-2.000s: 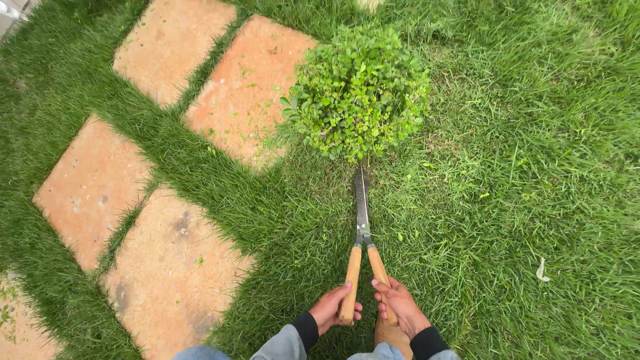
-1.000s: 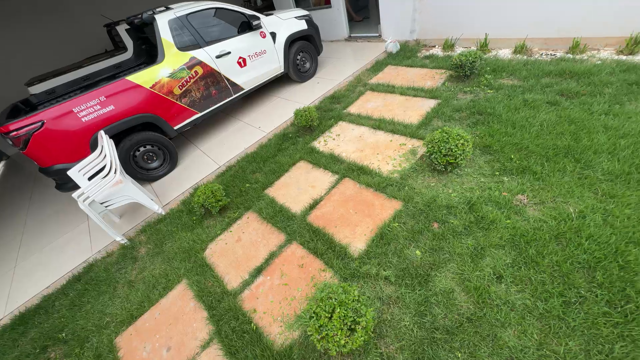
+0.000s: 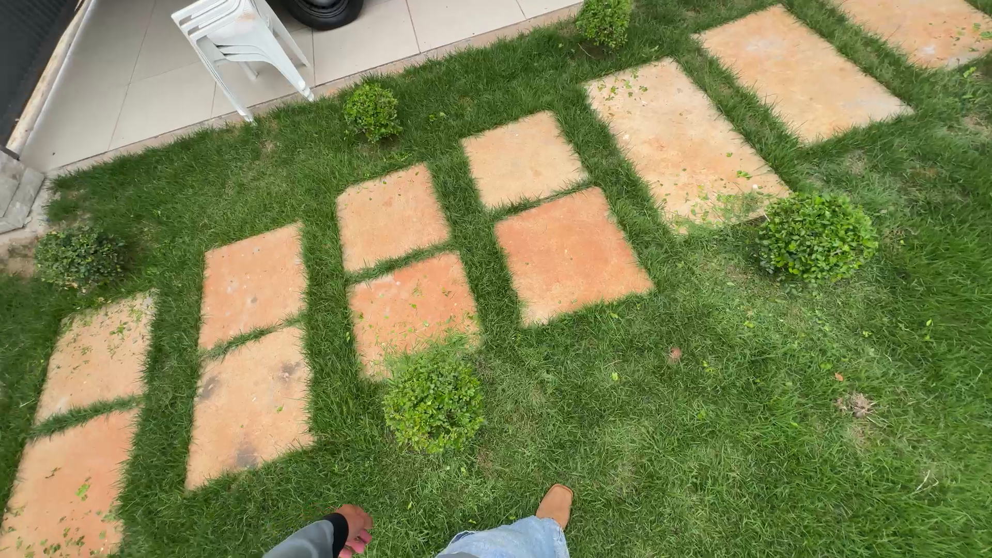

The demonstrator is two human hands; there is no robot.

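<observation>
At the bottom edge my left hand [image 3: 356,530] hangs below a dark cuff and grey sleeve, its fingers partly seen; whether it holds anything does not show. My right hand is out of view, and so are the hedge shears. The round clipped shrub [image 3: 433,400] nearest me stands on the grass beyond my left hand, beside an orange paving slab [image 3: 415,304] strewn with leaf clippings. My tan boot [image 3: 556,504] and a jeans leg are to the right of my left hand.
Another rounded shrub [image 3: 818,236] grows at the right, beside a large slab [image 3: 682,139]. Further shrubs [image 3: 371,112] line the lawn's far side. Stacked white plastic chairs [image 3: 240,43] stand on the tiled pavement, near a vehicle's wheel [image 3: 324,11].
Two seconds ago both hands held wooden-handled hedge shears against a shrub; now only my left hand shows, away from the shrub. The view has swung widely.
</observation>
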